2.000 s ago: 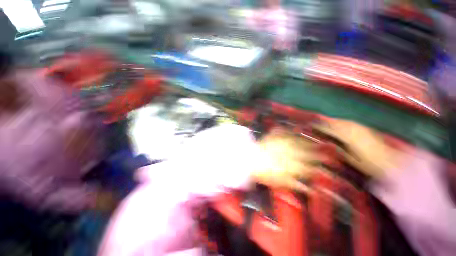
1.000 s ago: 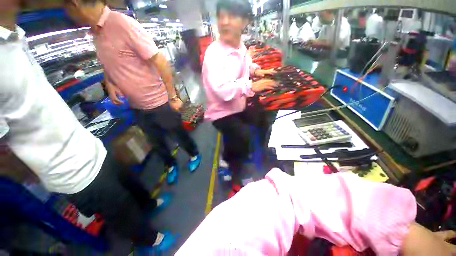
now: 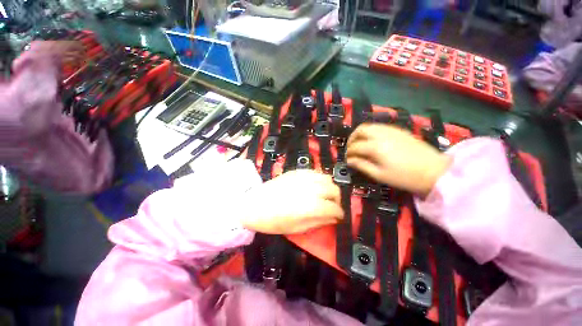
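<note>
Several smartwatches lie face down with black straps across a red tray. Their grey backs show round sensors, such as one watch near the front and another watch right of it. My left hand rests over the tray's left middle, palm down, fingertips at a strap beside a watch. My right hand is just right of and above it, fingers bent down over the straps. The fingertips of both hands are partly hidden, so I cannot tell if they grip anything.
A calculator and loose straps lie on white paper at the left. A blue panel and grey-white box stand behind. Another red tray with small pieces is back right. A person in pink works at red trays far left.
The view has swung from the aisle and standing people to the bench and tray. Both my hands now show over the watches; one second ago only one arm and part of a hand showed.
</note>
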